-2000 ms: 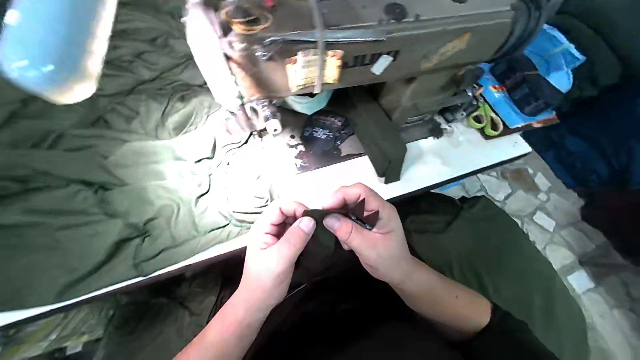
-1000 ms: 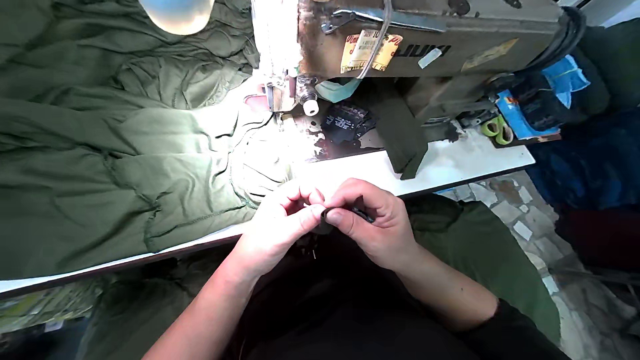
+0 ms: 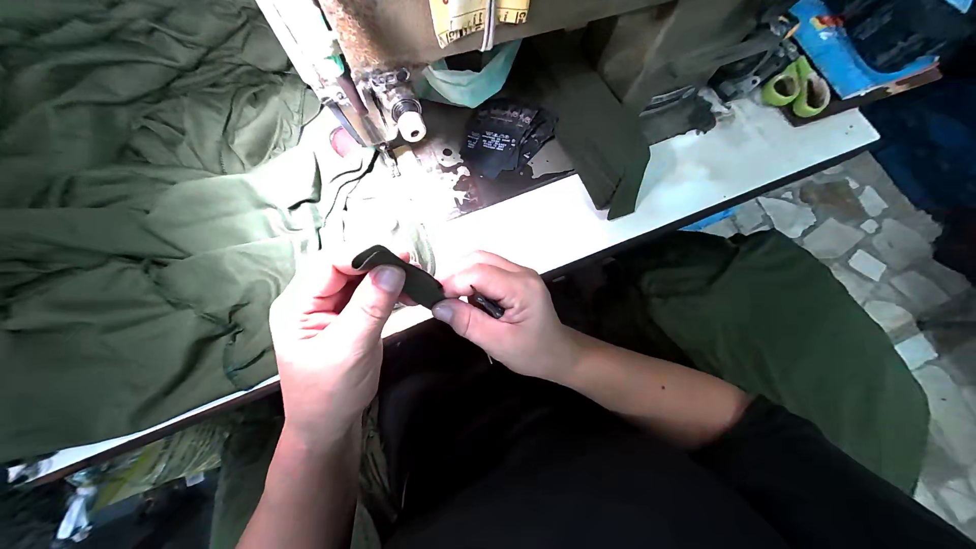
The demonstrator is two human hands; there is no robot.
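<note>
A narrow folded strip of dark green fabric (image 3: 415,282) is stretched between my two hands, above the table's front edge. My left hand (image 3: 335,313) pinches its looped left end between thumb and fingers. With thumb and forefinger, my right hand (image 3: 507,313) grips the other end. A small black tool (image 3: 486,305) is tucked in the right fingers; its kind is hard to tell. Behind the hands stands a sewing machine (image 3: 396,114), its needle area brightly lit. Green fabric (image 3: 152,267) lies in folds to the left, reaching the machine's foot.
Black printed labels (image 3: 507,137) lie on the machine bed, beside a hanging dark green fabric strip (image 3: 606,145). Green-handled scissors (image 3: 797,90) and a blue box (image 3: 846,53) are at the white table's (image 3: 709,171) right end. More green cloth (image 3: 785,343) lies over my lap at right.
My hands have moved apart, and more of the fabric strip shows between them. The left hand has turned to hold the strip's end up. The view has shifted closer.
</note>
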